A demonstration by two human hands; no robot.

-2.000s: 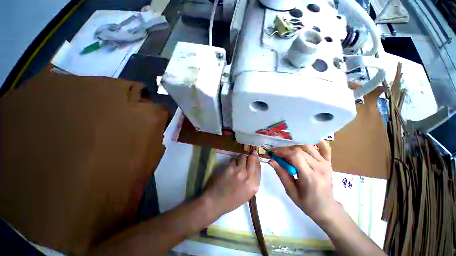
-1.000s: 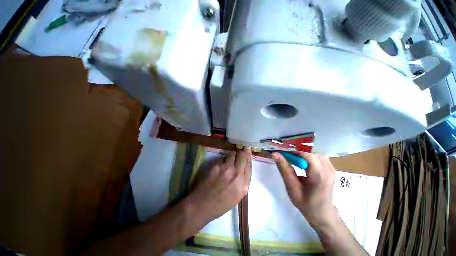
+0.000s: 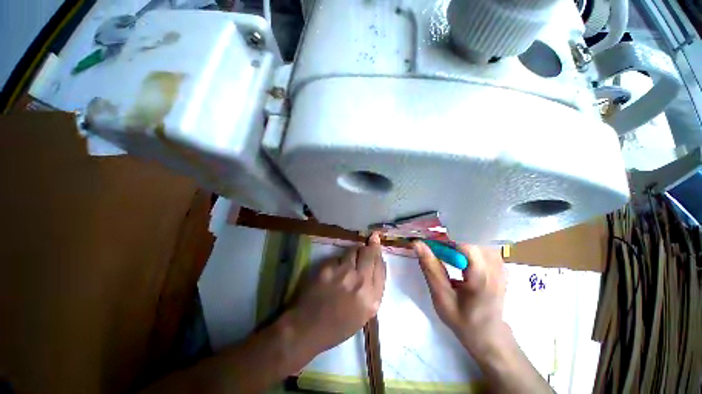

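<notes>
My right hand (image 3: 477,296) holds a teal-handled tool (image 3: 445,252), its thin tip pointing left under the white machine head (image 3: 454,146). My left hand (image 3: 342,285) lies with its fingertips at the edge of the brown garment panel (image 3: 296,225), close to the tool tip. A narrow brown fabric strip (image 3: 372,354) runs from under my left fingers down toward me over the white placement sheet (image 3: 416,331). I cannot tell whether the left fingers pinch the strip or press on it. The needle area is hidden behind the machine head.
A stack of brown panels (image 3: 85,262) fills the left side. A bundle of brown strips (image 3: 654,300) hangs at the right. A green-handled tool (image 3: 88,61) lies on white paper at upper left. Yellow tape (image 3: 439,383) borders the sheet near me.
My view moved close to the machine head, then shifted slightly. Both hands stay near the panel's edge. The strip's lower end has swung left and hangs straighter than at first.
</notes>
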